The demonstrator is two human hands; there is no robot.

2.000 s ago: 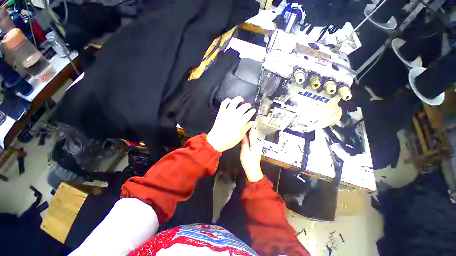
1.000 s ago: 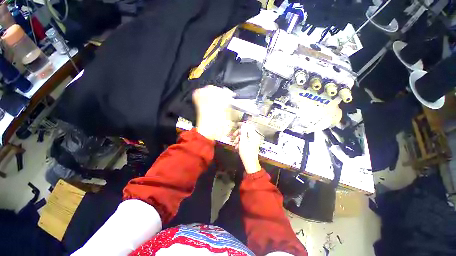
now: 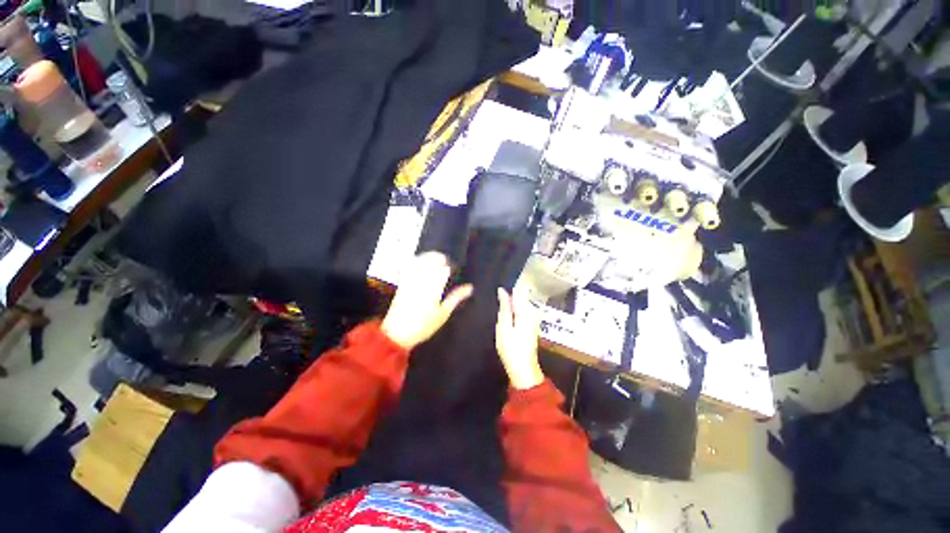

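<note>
A black garment piece (image 3: pixel 469 323) runs from my lap up over the table edge to the cloth plate at the left of the white JUKI overlock machine (image 3: pixel 646 198). My left hand (image 3: pixel 421 302) lies on the left part of the cloth, thumb apart from the fingers. My right hand (image 3: pixel 516 338) lies along its right edge, just below the needle area (image 3: pixel 552 224). Whether the fingers pinch the cloth is not clear. A large black stack of cloth (image 3: pixel 260 156) spreads left of the machine.
The white machine table (image 3: pixel 719 364) has a brown edge and dark scraps. Yellow-brown tape (image 3: pixel 443 130) lies beside the stack. A thread stand (image 3: pixel 771 135) is upper right. A side table (image 3: pixel 130 156) with bottles stands left. A wooden stool (image 3: pixel 123 442) is at lower left.
My hands, close together near the foot before, are now farther apart and lower. Black cloth now runs between them over the table edge. The left hand has moved down and left.
</note>
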